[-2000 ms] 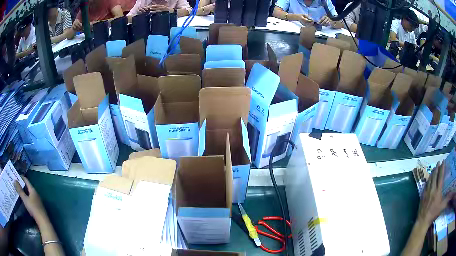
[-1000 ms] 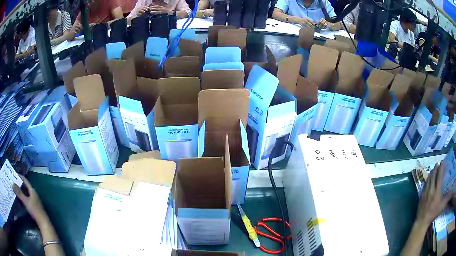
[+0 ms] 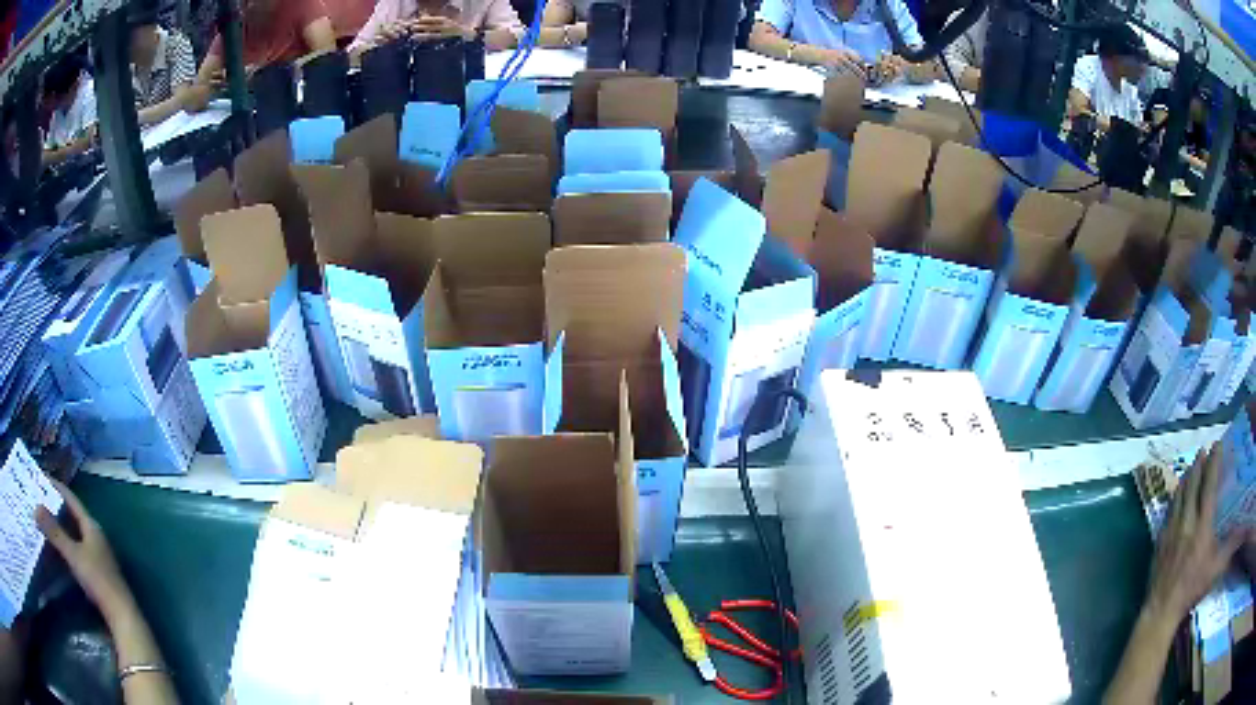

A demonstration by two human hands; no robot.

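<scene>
Neither of my hands is visible. Nearest in front, an open retail box (image 3: pixel 558 620) stands with its brown inside showing and one flap raised. To its left lies a stack of flat white and light-blue cartons (image 3: pixel 351 592) with brown flaps. Another brown-edged carton (image 3: pixel 572 697) is cut off by the bottom edge. Right of the open box lie red looped handles (image 3: pixel 751 647) and a yellow-handled tool (image 3: pixel 682 620). The hands at both side edges appear to be neighbours': one with a bracelet (image 3: pixel 86 544) holds a printed carton (image 3: pixel 25 530), the other (image 3: pixel 1187 551) is at a light-blue carton (image 3: pixel 1240 475).
A large white equipment case (image 3: pixel 923 537) stands at right centre, with a black cable (image 3: pixel 760 510) beside it. Open boxes (image 3: pixel 489 386) stand in rows behind a pale rail (image 3: pixel 716 489). Closed boxes (image 3: pixel 131 358) stand at left. Blue cables (image 3: pixel 485 117) hang overhead. People sit across the line.
The near boxes, tools and white case stay in place apart from a slight shift of the view. At the back, the hands of the person in light blue have moved slightly.
</scene>
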